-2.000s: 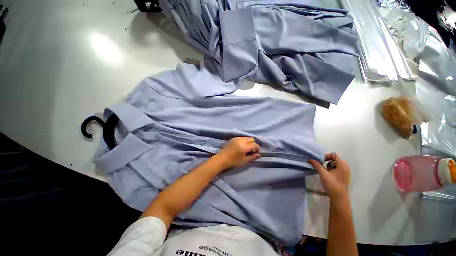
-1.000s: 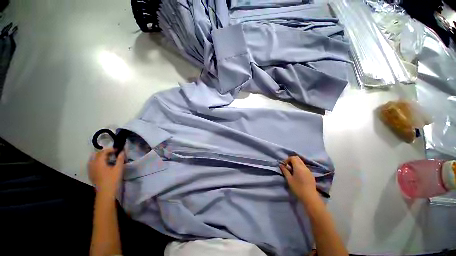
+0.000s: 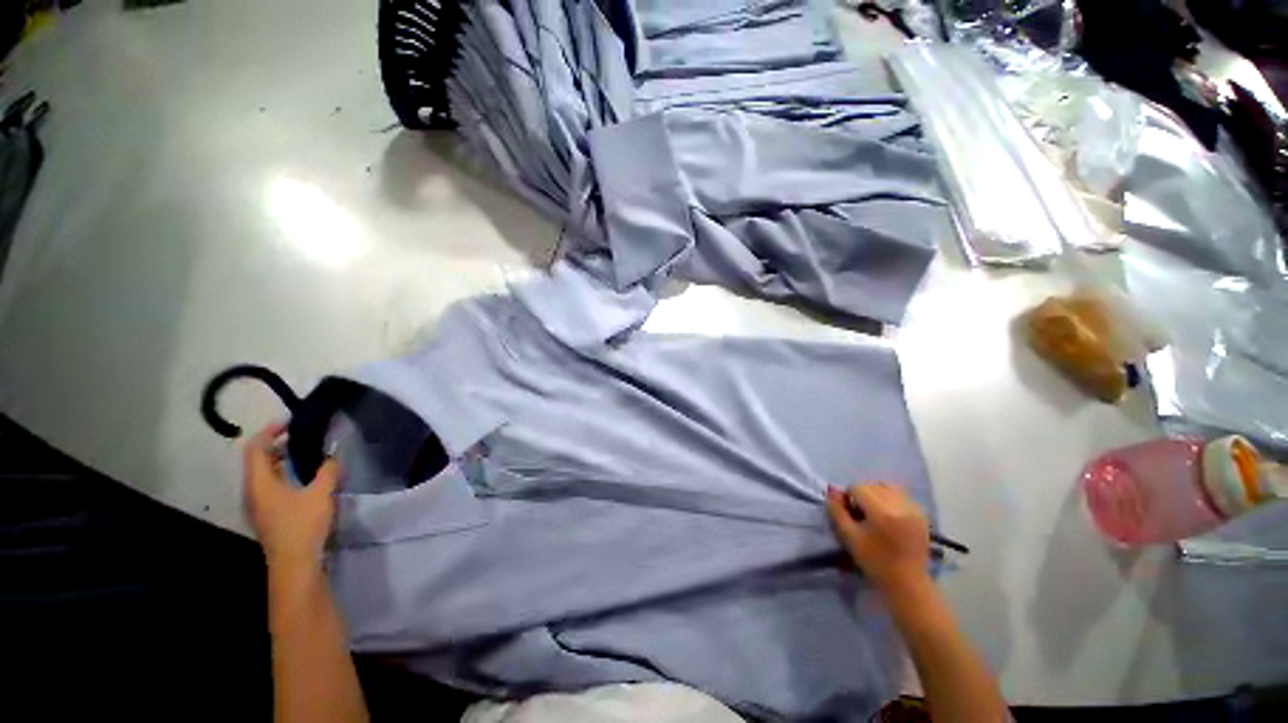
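A light blue-grey shirt [image 3: 678,480] lies on the white table with its collar to the left and hem to the right. A black hanger [image 3: 249,379] sticks out of the collar. My left hand [image 3: 294,506] grips the collar edge beside the hanger's neck. My right hand [image 3: 884,534] pinches the front placket near the hem, and folds run from it towards the collar. A slim dark stick [image 3: 949,542] pokes out of my right fist. Buttons are too small to tell.
A pile of similar shirts [image 3: 777,184] lies beyond, with black hangers [image 3: 418,64] at its left end. Clear poly bags [image 3: 989,163], a bagged orange-brown lump [image 3: 1079,346] and a pink bottle [image 3: 1151,490] are at the right on the white table [image 3: 156,283].
My left hand has gone from mid-placket to the collar by the hanger. My right hand has let go at the hem corner and pinches the placket further in. The shirt front is pulled flatter.
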